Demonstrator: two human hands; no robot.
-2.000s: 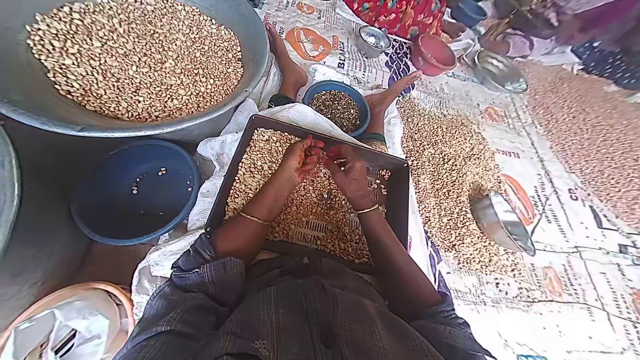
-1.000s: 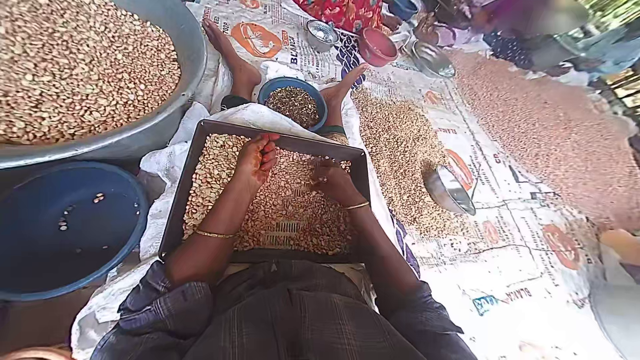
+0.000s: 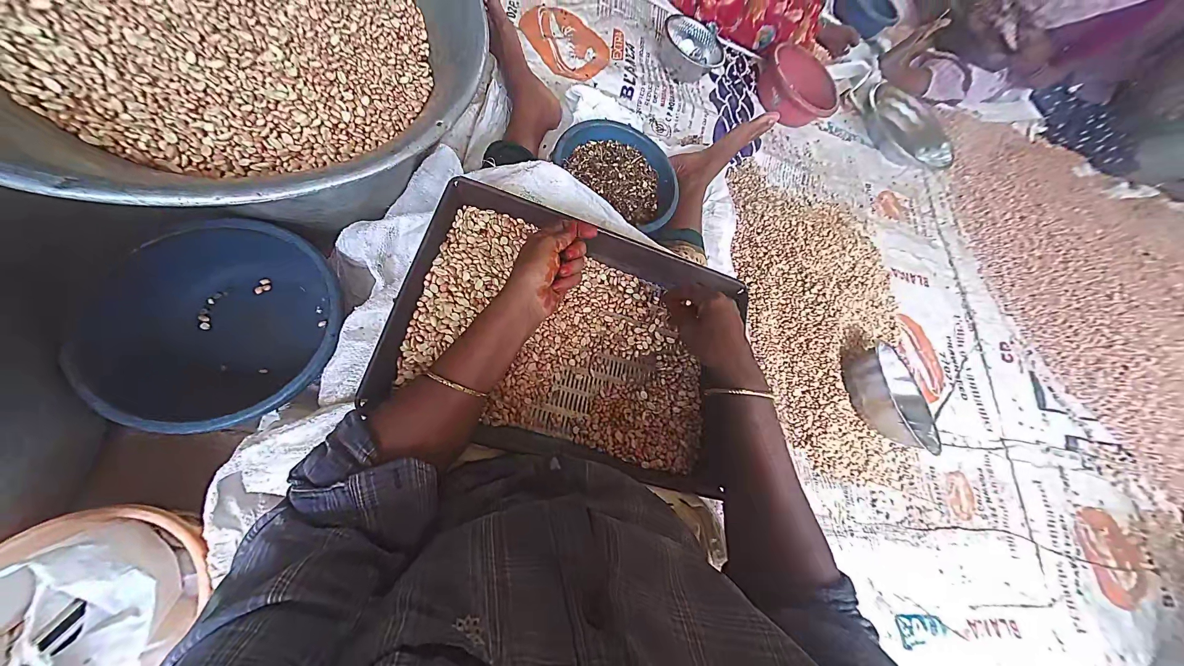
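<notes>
A dark rectangular slotted tray (image 3: 418, 277) lies across my lap, holding shelled nuts or seeds (image 3: 462, 268), with its slotted bottom showing near the middle. My left hand (image 3: 555, 264) is raised over the tray near its far rim, fingers curled in; whether something small is between them cannot be told. My right hand (image 3: 708, 319) is at the tray's right side, over the nuts, fingers bent downward and in shadow. What its fingertips hold is hidden. A blue bowl (image 3: 664, 199) of dark bits stands between my feet, just beyond the tray.
A large metal basin (image 3: 277, 190) of nuts fills the upper left, above a blue basin (image 3: 139, 370) with several nuts. Nut heaps (image 3: 805, 277) lie on printed sacks at right, beside a metal bowl (image 3: 893, 398). A red bowl (image 3: 797, 88) and other people are farther off.
Both hands were close together over the tray two seconds ago; they are now apart, the left near the far rim and the right at the right side.
</notes>
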